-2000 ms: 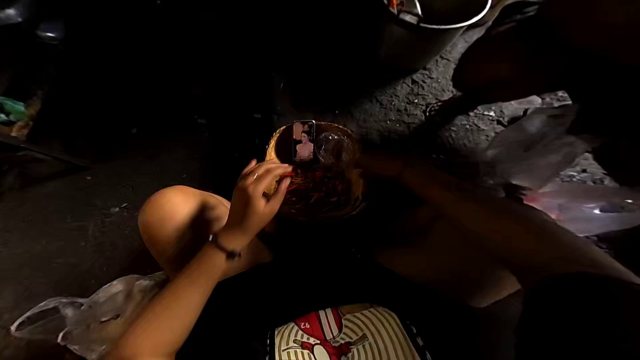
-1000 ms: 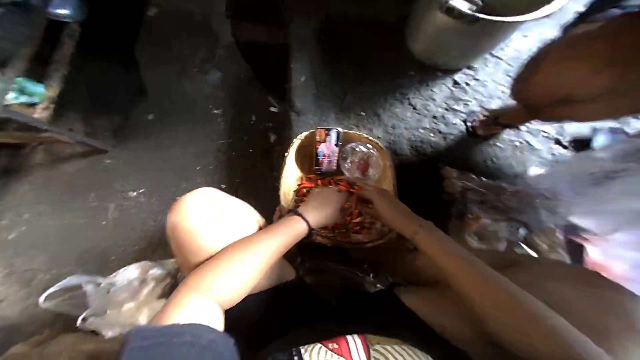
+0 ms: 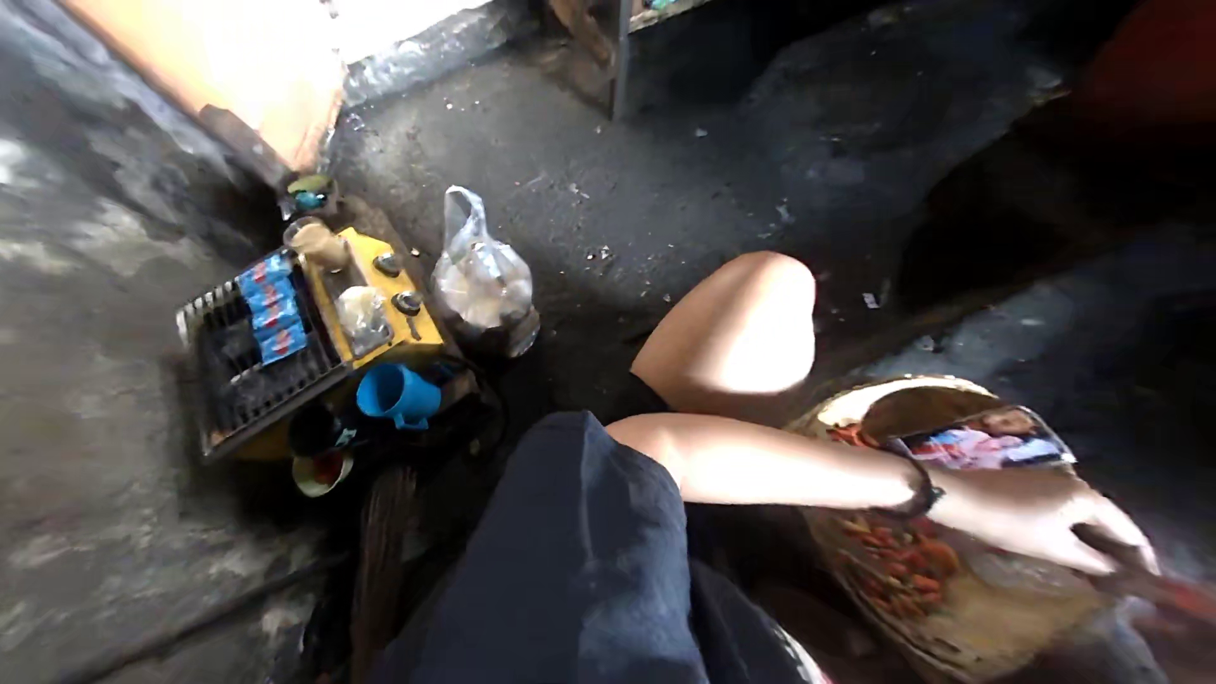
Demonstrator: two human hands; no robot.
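Note:
A round woven basket (image 3: 1007, 617) stands at the lower right, with red chilies (image 3: 898, 570) heaped along its near left side. A phone (image 3: 983, 442) with a lit picture leans inside its far rim. My left hand (image 3: 1069, 522), below a dark bracelet, reaches across the basket to its right side; its fingers are curled and blurred, and what they hold cannot be told. At the right edge my right hand (image 3: 1154, 589) shows only in part, dark and blurred, close to the left fingertips. Something clear, perhaps plastic, lies below it.
A yellow stove (image 3: 399, 304) with blue sachets (image 3: 273, 309) on its grate stands at the left by the wall. Next to it are a blue plastic mug (image 3: 399, 394), a small bowl (image 3: 323, 473) and a tied clear plastic bag (image 3: 484, 285). My bare knee (image 3: 750, 313) is left of the basket.
The view has swung far to the left, bringing the stove in. My left hand was down in the chilies a second ago; now it is at the basket's right side.

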